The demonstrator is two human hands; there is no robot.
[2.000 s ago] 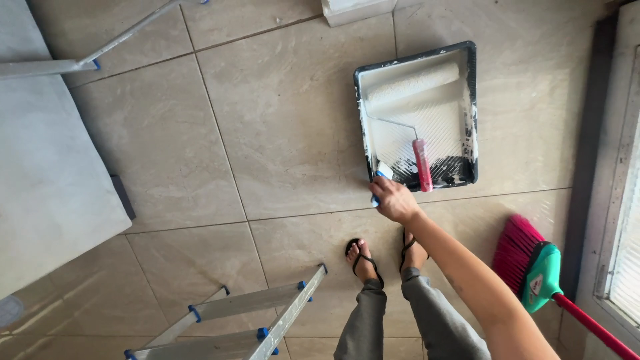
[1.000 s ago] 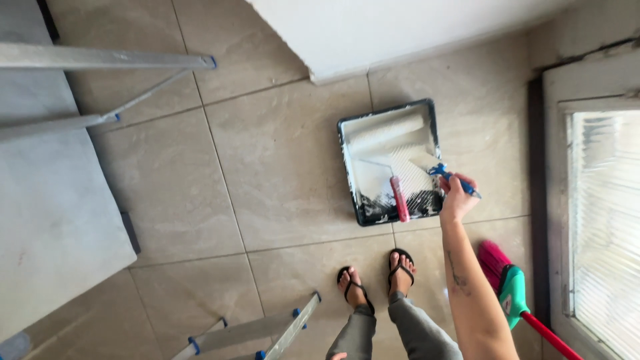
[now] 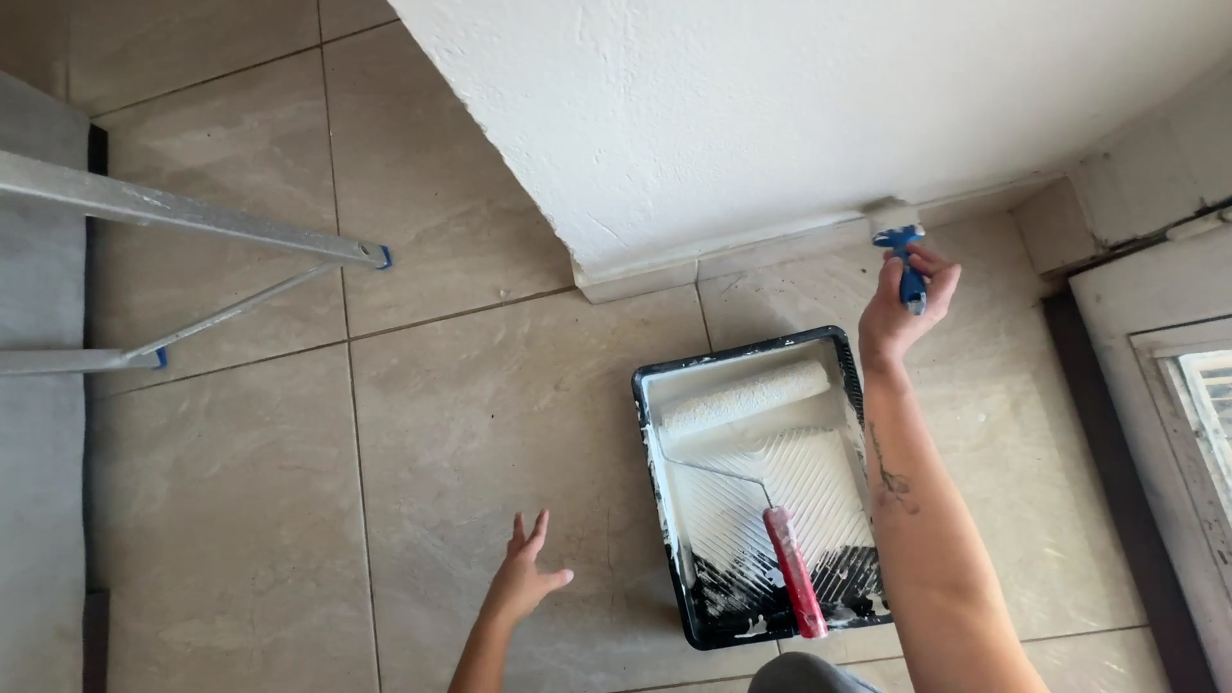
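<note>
My right hand (image 3: 908, 294) grips the blue handle of a paintbrush (image 3: 902, 245), whose bristles touch the foot of the white wall (image 3: 731, 125), just above the tile skirting (image 3: 789, 247). Over the floor tiles, left of the tray, my left hand (image 3: 529, 573) has its fingers apart and holds nothing. Between my arms lies a black paint tray (image 3: 674, 587) with white paint in it. A paint roller (image 3: 746, 399) with a white sleeve rests across the tray's upper part, its red handle over the lower rim.
Metal ladder legs (image 3: 192, 214) with blue feet stand at the left, by a grey surface (image 3: 43, 481). A white door or window frame (image 3: 1155, 337) with a dark strip along its base is at the right. My knee shows at the bottom edge.
My right hand has moved the brush from the tray up to the wall's foot. My left hand has come into view. The view is now closer to the floor and wall; the broom is out of view.
</note>
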